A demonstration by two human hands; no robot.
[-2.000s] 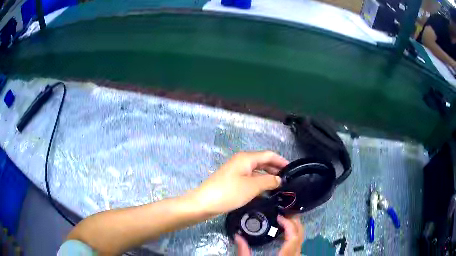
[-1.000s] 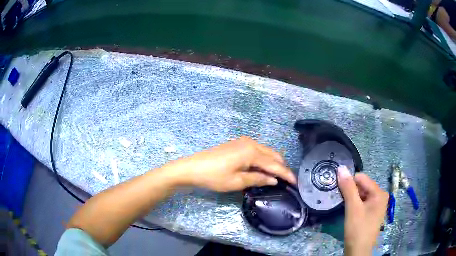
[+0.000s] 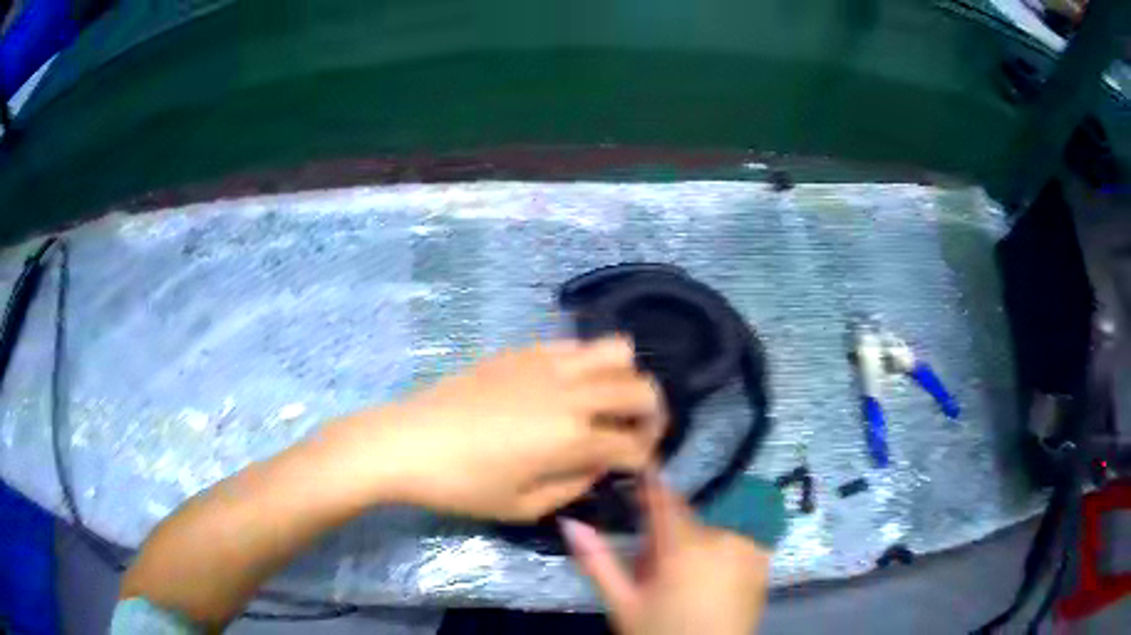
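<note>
Black over-ear headphones (image 3: 752, 385) lie on the bench at centre, the headband curving to the right and one dark round cup (image 3: 676, 325) at the upper end. My left hand (image 3: 533, 428) lies over the lower part and hides much of it. My right hand (image 3: 664, 558) is just below, its fingers meeting the left hand's at a dark cup part (image 3: 608, 506). Both hands hold this blurred part. Its disc and wires cannot be made out.
Blue-handled pliers (image 3: 883, 372) lie open at right. Small black pieces (image 3: 800, 486) and a teal patch (image 3: 744, 511) are near the front edge. A black cable (image 3: 60, 385) runs at far left. A green conveyor (image 3: 496, 93) crosses behind. A black box (image 3: 1048, 323) stands at right.
The view has shifted. The grey disc that my right hand held over the headphones no longer shows. My right hand has moved left and down to meet my left hand at the lower cup.
</note>
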